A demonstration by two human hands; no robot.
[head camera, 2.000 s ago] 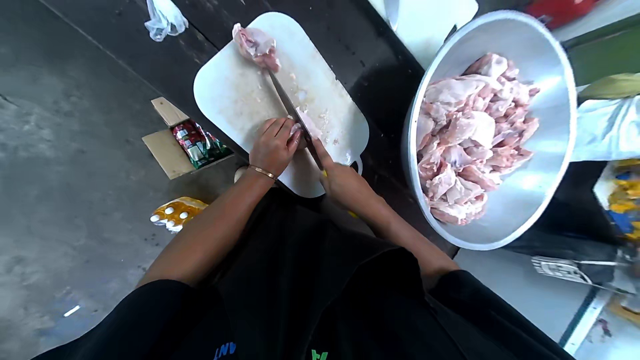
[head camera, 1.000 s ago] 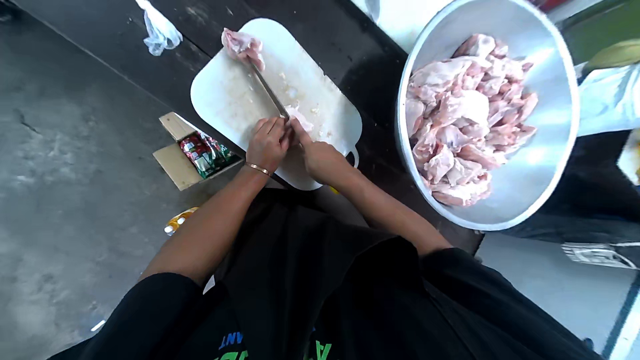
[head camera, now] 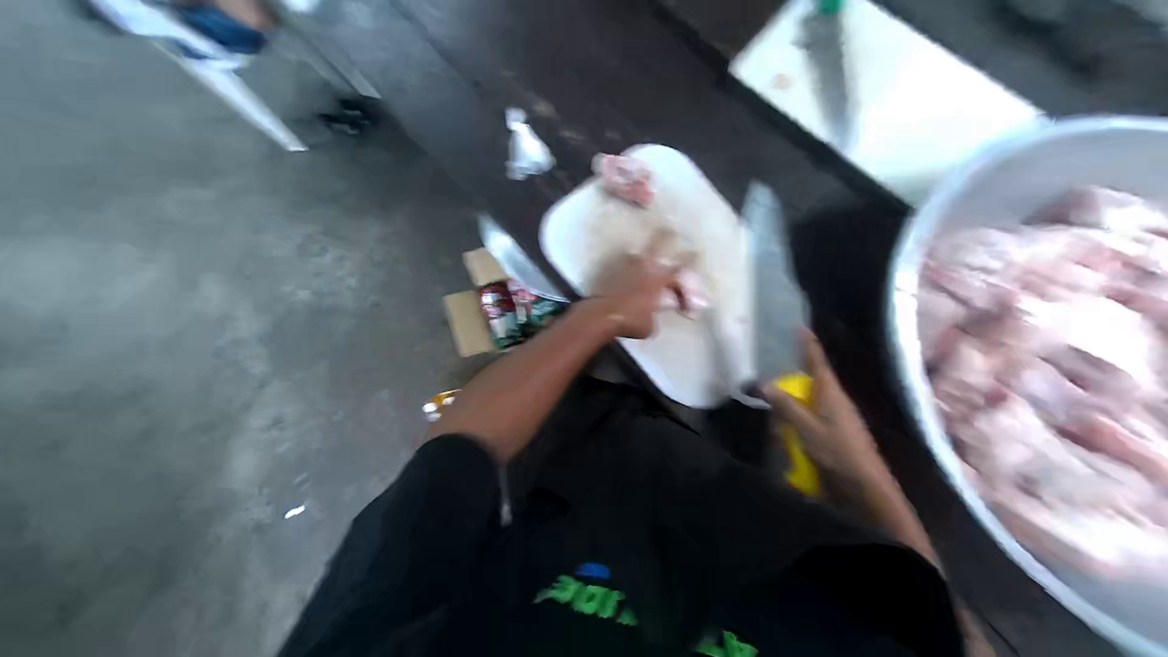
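Observation:
In my right hand (head camera: 826,424) is a broad-bladed kitchen knife (head camera: 776,292) with a yellow handle, its blade pointing away from me over the right edge of the white cutting board (head camera: 675,356). My left hand (head camera: 634,292) is over the middle of the board, at a small piece of raw meat (head camera: 689,292); motion blur hides whether the fingers grip it. Another raw meat piece (head camera: 625,178) lies at the board's far left corner. To the right stands a large metal basin (head camera: 903,301) holding many raw meat pieces (head camera: 1058,356), which look like chicken.
A second blade (head camera: 520,260) juts out along the board's left side. Below the dark table's edge sits an open cardboard box (head camera: 467,324) with packets. A white plastic bag (head camera: 526,151) lies beyond the board. A white board (head camera: 894,82) bears another knife. A white chair (head camera: 246,105) stands far left.
My right hand, with the knife, has moved right from the middle of the board to beyond its right edge. My hands, close together before, are now apart. The view has shifted.

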